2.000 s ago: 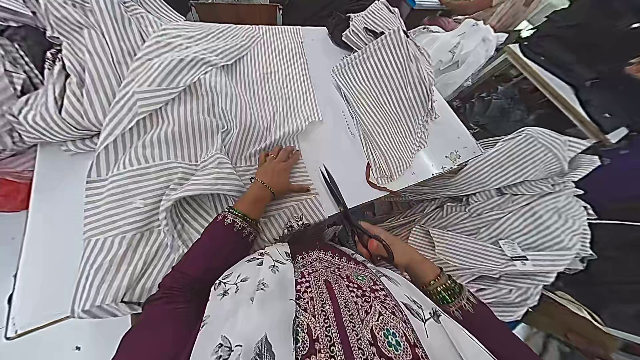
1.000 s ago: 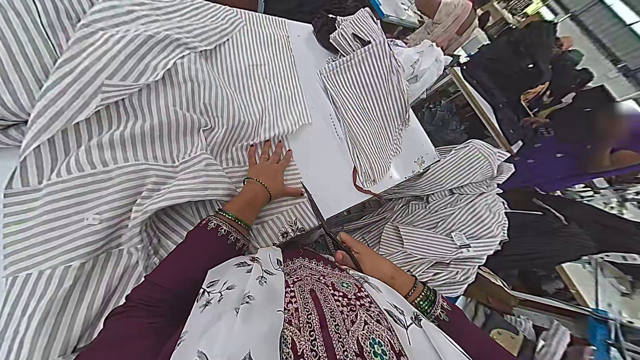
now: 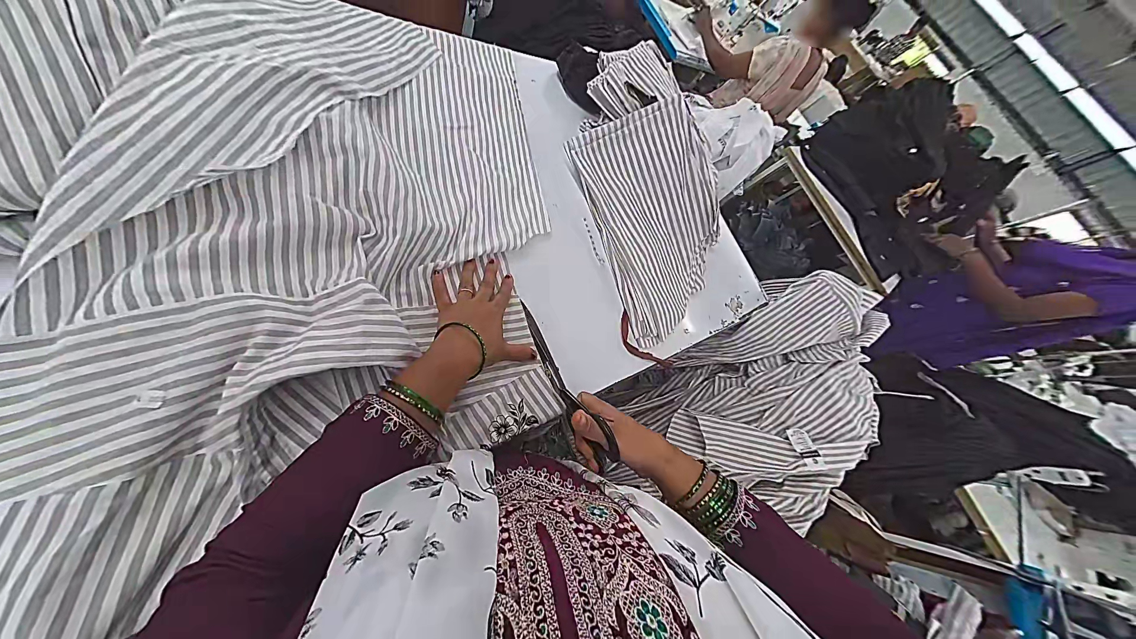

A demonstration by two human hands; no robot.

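Observation:
Grey-and-white striped fabric (image 3: 293,240) covers the left and middle of a white tabletop (image 3: 568,293). My left hand (image 3: 475,315) lies flat on it near its right edge, fingers spread. Black-handled scissors (image 3: 555,364) are in my right hand (image 3: 621,435), their blades pointing away along the fabric's right edge beside my left thumb; the blades look closed or nearly so. Right of the scissors, a stack of cut striped pieces (image 3: 652,213) rests on the table, with a reddish strip (image 3: 643,346) at its near end.
More striped fabric with a white tag (image 3: 805,448) hangs beyond the table's right edge. White cloth (image 3: 737,133) lies behind the stack. A person in purple (image 3: 1021,284) is at the right beside dark garments (image 3: 914,169); another person (image 3: 781,67) sits at the far right top.
The scissors, spread open two seconds ago, have been brought together and lie along the fabric's edge. My left hand stays flat on the fabric. The view has swung to the right.

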